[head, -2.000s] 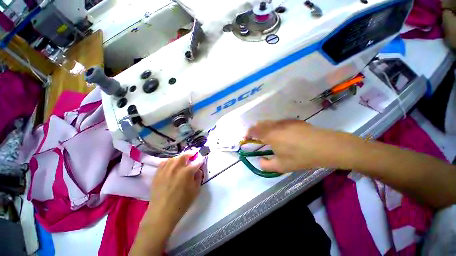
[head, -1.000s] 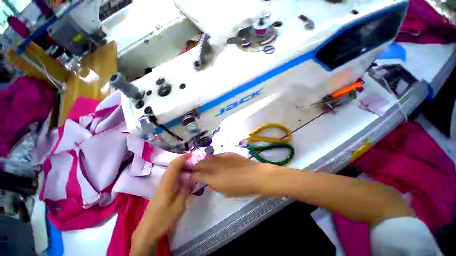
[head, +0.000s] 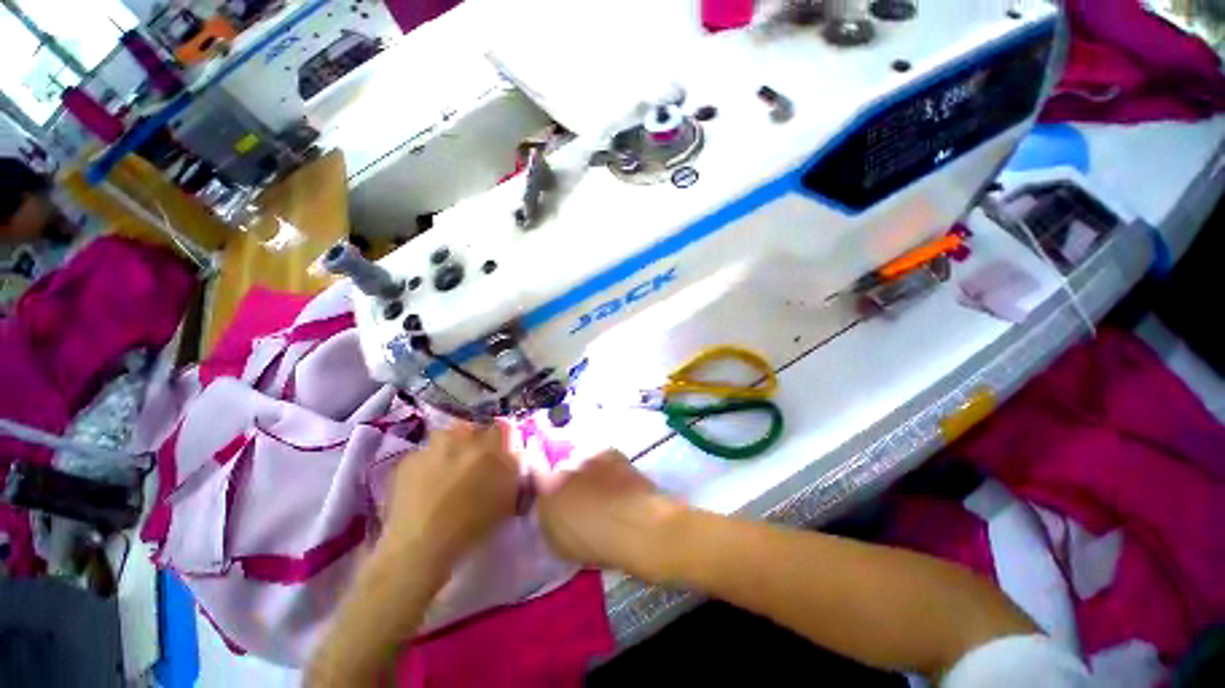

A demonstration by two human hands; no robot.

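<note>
The white sewing machine [head: 645,289] with a blue stripe stands across the view. The magenta garment piece [head: 302,464] with pale pink reverse lies heaped left of the needle and under my hands. My left hand [head: 450,491] rests on the fabric just in front of the presser foot area, fingers closed down on it. My right hand [head: 598,511] is close beside it, fingers curled on the fabric edge. A small bright magenta part shows between the hands. The needle is hard to make out. Scissors [head: 726,401] with yellow and green loops lie right of the hands.
An orange-handled tool [head: 927,253] lies by the machine base. Magenta and white pieces [head: 1102,470] hang at the right below the grey table edge [head: 860,470]. A wooden board [head: 282,242] and more magenta fabric [head: 101,323] are at the left. A person's dark head shows far left.
The right hand let go of the scissors, which now lie on the table, and moved left to the fabric. The garment has shifted, with more of it now in front of the hands.
</note>
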